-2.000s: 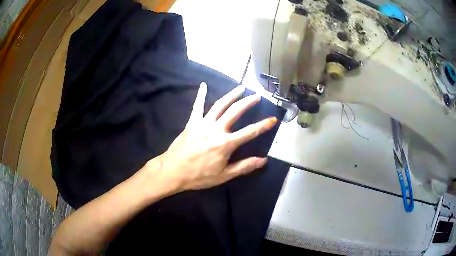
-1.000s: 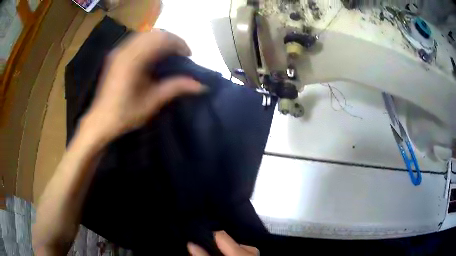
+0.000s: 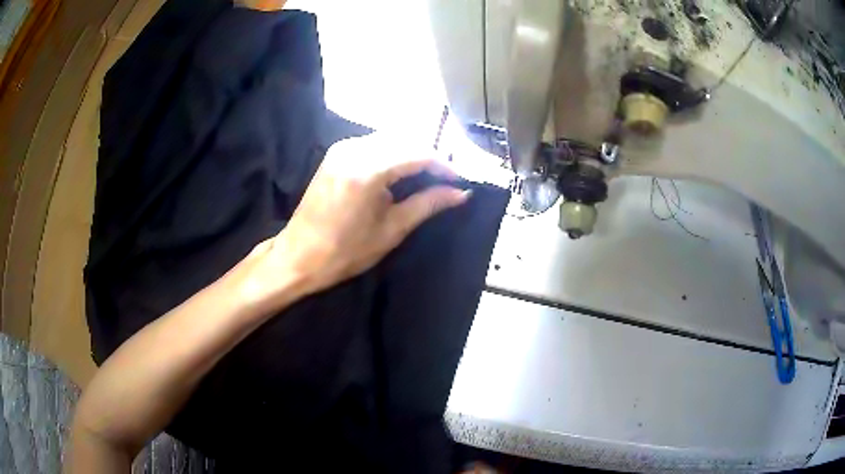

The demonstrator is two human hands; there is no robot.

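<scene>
The black garment piece lies over the table and its front edge, with its upper right corner beside the presser foot area of the sewing machine head. My left hand is on the cloth near its upper edge, left of the needle area, with thumb and fingers closed on the cloth edge. The fingertips are partly lost in the lamp glare. Only a small bit of my right hand shows at the bottom edge, by the cloth; its fingers are cut off.
Blue-handled thread snips lie on the white bed at the right. Loose thread lies behind the tension dial. Tan cardboard covers the table's left side. A grey quilted surface is at the lower left.
My left hand has moved right and down from the cloth's upper left to near the needle. The cloth lies flatter at the left. My right hand has mostly dropped out of view.
</scene>
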